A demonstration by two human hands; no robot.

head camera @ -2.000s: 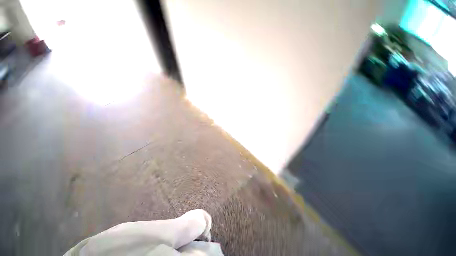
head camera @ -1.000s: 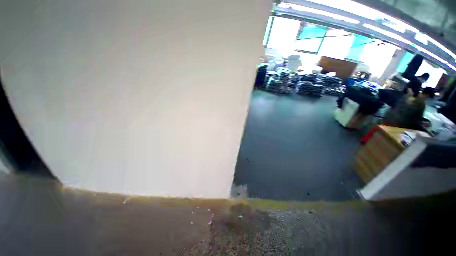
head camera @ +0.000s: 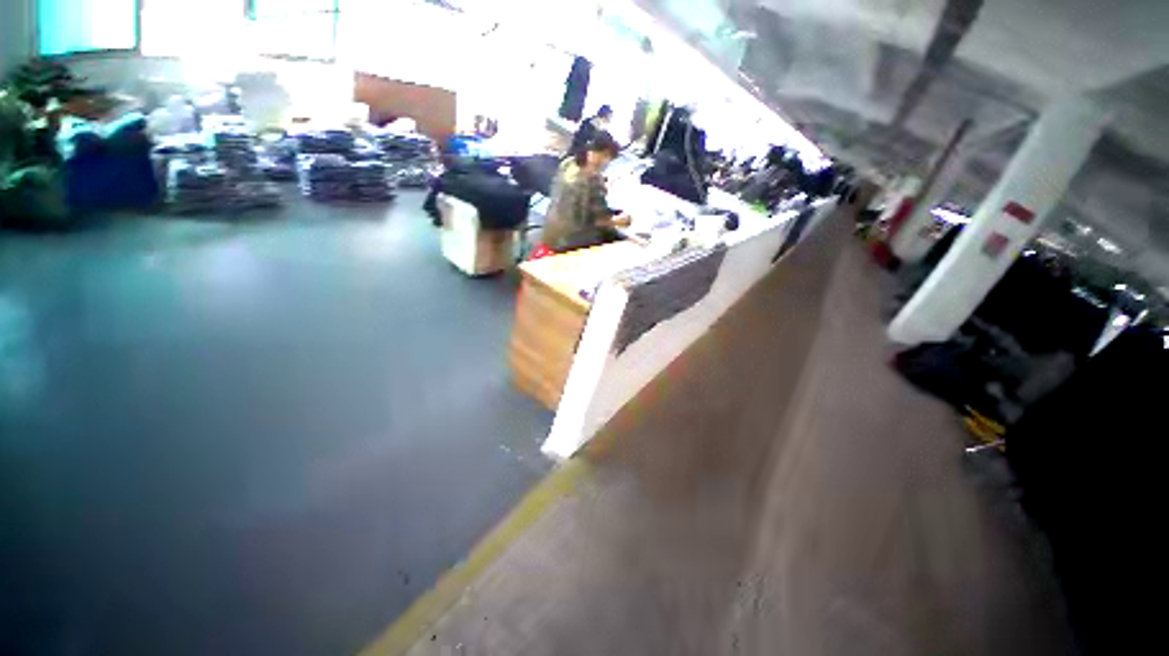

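Note:
Neither of my hands is in the picture. Nearest in front of me is the grey floor (head camera: pixel 282 423), with a yellow line (head camera: pixel 481 564) running along its edge beside a brown-grey walkway (head camera: pixel 718 513). Ahead stands a low white partition (head camera: pixel 587 372) with a dark panel on its side. A yellow-brown wooden desk (head camera: pixel 549 340) stands against its left side. The picture is blurred.
A person in a patterned top (head camera: pixel 583 205) is at the desk, leaning over a white table. Stacked packs (head camera: pixel 346 167) lie by the windows. Dark cloth covers a pale box (head camera: pixel 477 244). A white pillar (head camera: pixel 1000 231) and dark piles (head camera: pixel 1090 449) stand at right.
The view has swung right and past the large white wall, which is out of view. The desk, partition and person are nearer the middle. The pale hand seen two seconds ago is gone.

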